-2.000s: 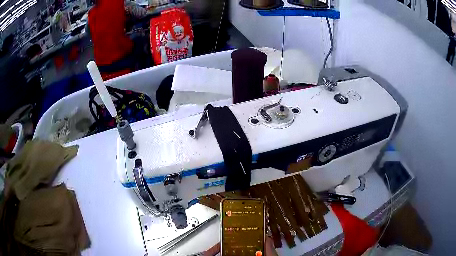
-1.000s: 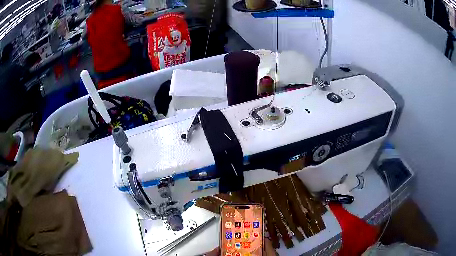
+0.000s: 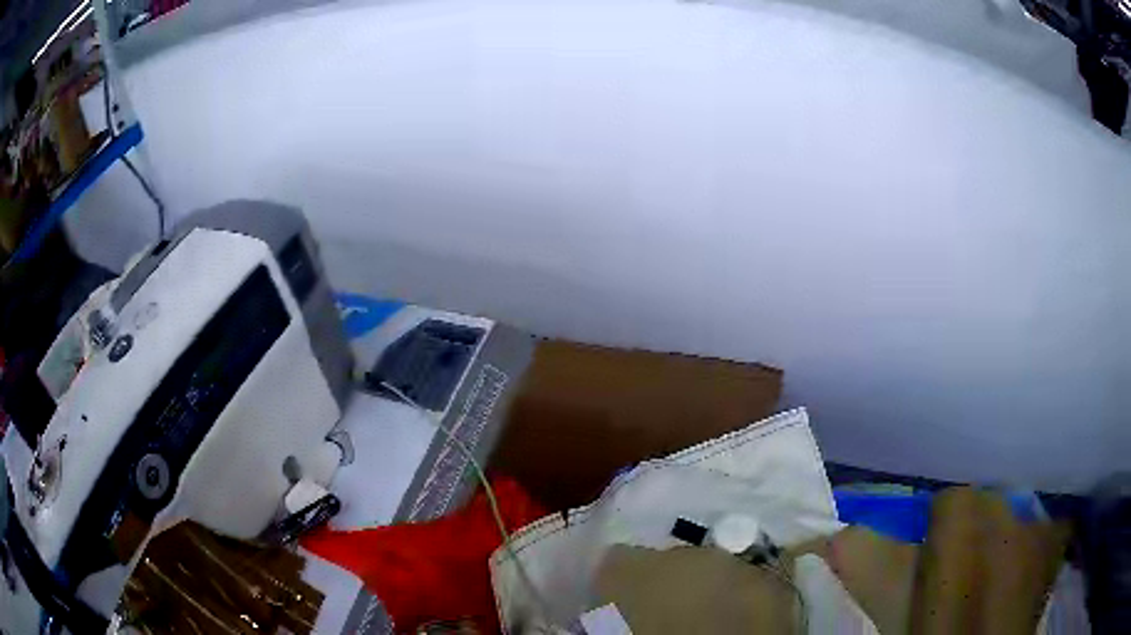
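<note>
Neither of my hands can be made out. An off-white cloth with stitched edges [image 3: 769,465] lies at the lower middle, with a small black label and a white round object [image 3: 737,535] on it. Tan pieces [image 3: 688,593] lie across its lower part, cut off by the bottom edge. Red-orange cloth [image 3: 416,564] hangs left of it. The white sewing machine [image 3: 267,416] stands at the left, its needle end out of view. Dark brown strips with gold lines [image 3: 217,589] lie below its arm. A small black tool [image 3: 301,519] lies by the machine base.
A white partition [image 3: 695,186] curves behind everything. A brown cardboard-like surface [image 3: 620,403] stands between the table's right end [image 3: 461,416] and the partition. More tan material [image 3: 992,564] and something blue [image 3: 883,511] are at the lower right. A thin pale cord crosses the table end.
The view has swung right, so the machine has shifted to the left edge. The phone held before the machine is out of view. The off-white cloth and tan material at right now show.
</note>
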